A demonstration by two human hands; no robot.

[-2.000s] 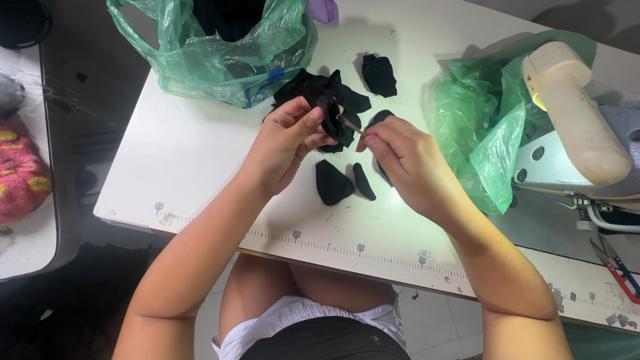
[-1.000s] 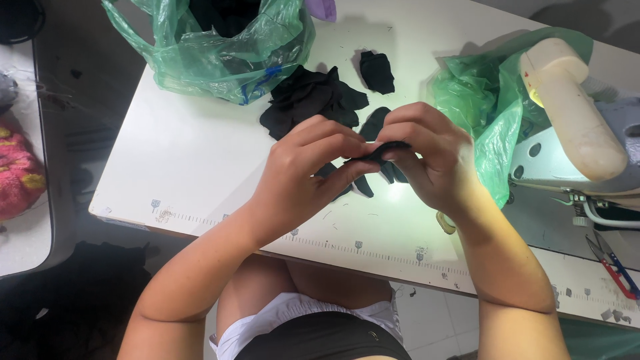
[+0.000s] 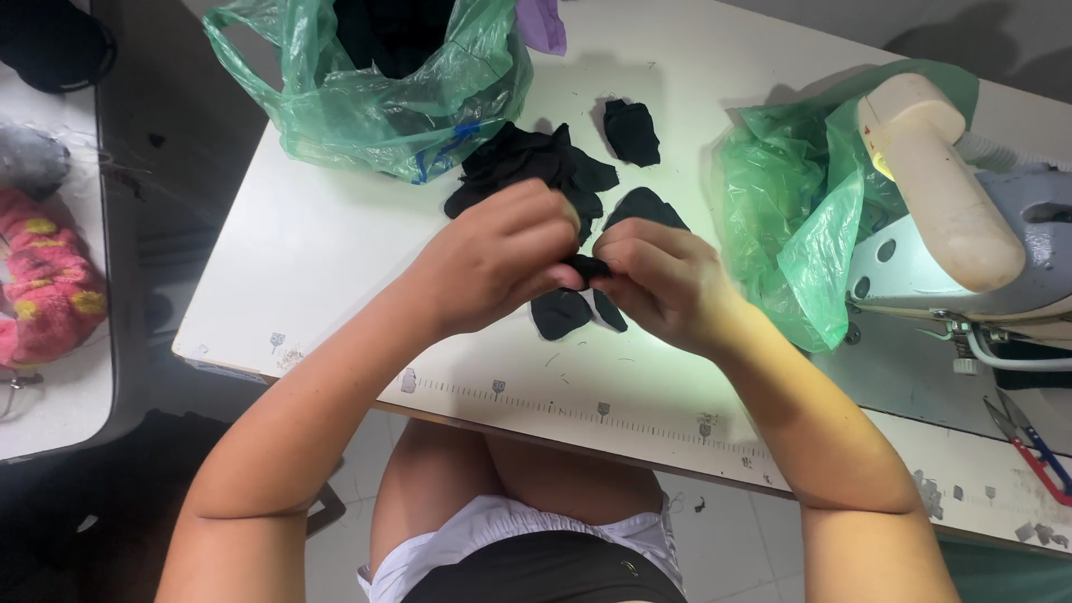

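Observation:
A small piece of black fabric (image 3: 589, 267) is pinched between both hands above the white table. My left hand (image 3: 502, 255) grips its left end, and my right hand (image 3: 662, 280) grips the right end. Behind the left hand lies a heap of black fabric pieces (image 3: 536, 163). One folded black piece (image 3: 632, 132) sits apart at the back, and another black piece (image 3: 645, 208) shows just behind the right hand. Two smaller cut pieces, one rounded (image 3: 560, 314) and one narrow (image 3: 610, 311), lie below the hands. Fingers hide part of the held fabric.
A green plastic bag (image 3: 402, 109) holding black fabric stands at the back left. Another green bag (image 3: 779, 226) leans by a sewing machine (image 3: 963, 226) on the right. Thread snips (image 3: 1034, 452) lie near the front right. A printed ruler (image 3: 603, 409) runs along the table (image 3: 276, 276) edge.
Two seconds ago the right hand held a small metal-looking tool at the black fabric; now the fingers of both hands pinch the fabric. The hands have come lower, in front of the heap.

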